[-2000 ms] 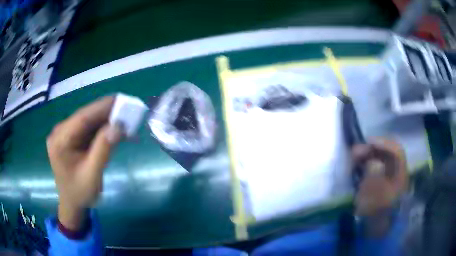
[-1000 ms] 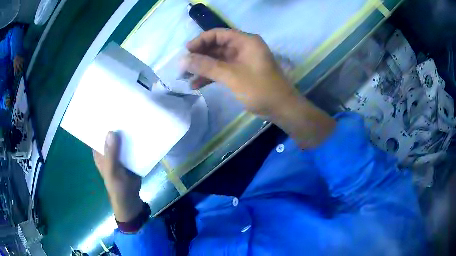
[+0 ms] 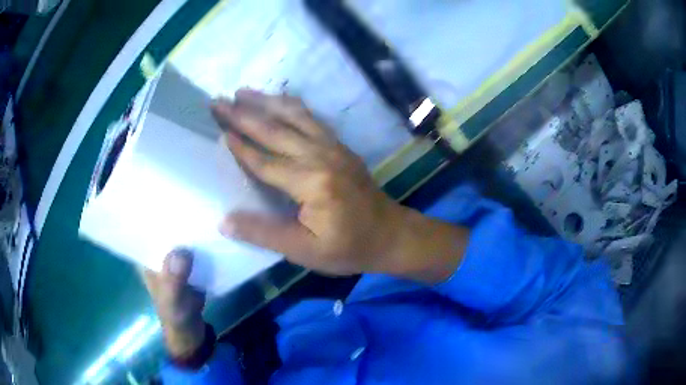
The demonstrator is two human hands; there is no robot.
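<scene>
The white box-shaped device body (image 3: 162,177) lies tilted over the left part of the white sheet. A dark opening shows at its far left end. My left hand (image 3: 179,301) holds its lower left edge, with the thumb on the white face and the fingers hidden beneath. My right hand (image 3: 308,188) is spread over the side nearest the sheet's middle, fingers and thumb against the housing. A long black electric screwdriver (image 3: 368,64) lies on the sheet beyond my right hand. The picture is slightly blurred.
The white work sheet (image 3: 481,37) is bordered with yellow tape. A bin of white plates with round holes (image 3: 594,188) stands below the bench edge at right. The green bench (image 3: 75,286) and a curved pale rail (image 3: 90,113) are at left.
My right hand has come down from above the sheet onto the device body. The device has shifted slightly and turned, showing a dark end opening. More of the screwdriver now shows.
</scene>
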